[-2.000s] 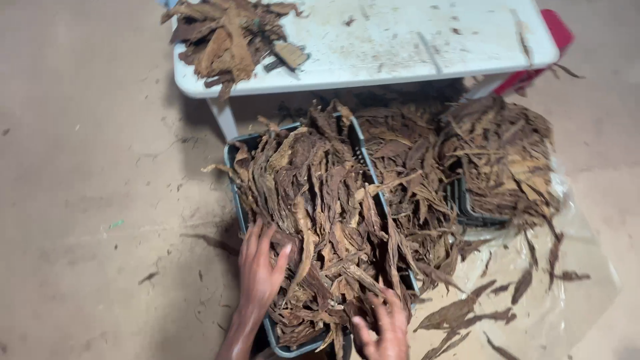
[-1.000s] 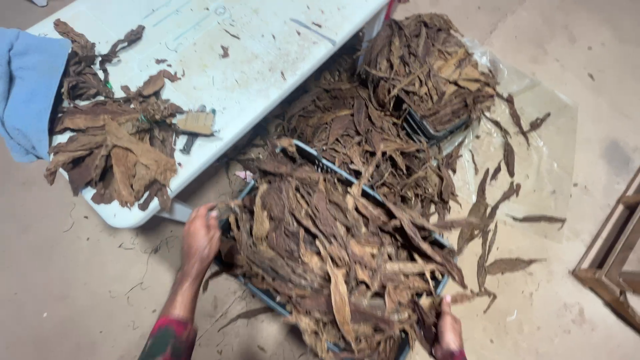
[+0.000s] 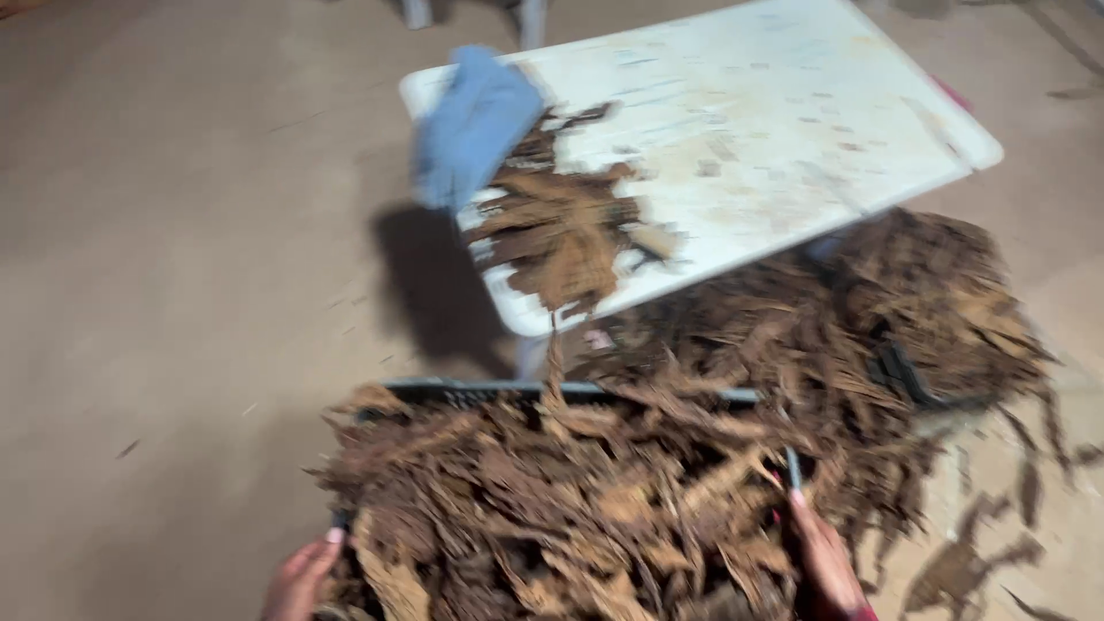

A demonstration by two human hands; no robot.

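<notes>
A dark plastic crate (image 3: pixel 586 392), heaped with dried brown leaves (image 3: pixel 552 517), fills the lower middle of the head view. My left hand (image 3: pixel 302 573) grips its left side, with the thumb near the rim. On the opposite side my right hand (image 3: pixel 824 552) holds the right rim. Fingers of both hands are partly hidden below the crate's edges. The leaves spill over the rim and cover most of it. The view is blurred.
Beyond the crate stands a white table (image 3: pixel 742 112) with a pile of brown leaves (image 3: pixel 569 224) and a blue cloth (image 3: pixel 474 125) at its left end. More leaves (image 3: pixel 759 336) lie under its near edge, beside another heaped dark crate (image 3: pixel 906 371). Loose leaves lie on plastic sheeting at right.
Both hands have gone from resting on the leaves to gripping opposite sides of the crate. The crate has turned and now stands apart from the leaf heap's former side. The view has swung.
</notes>
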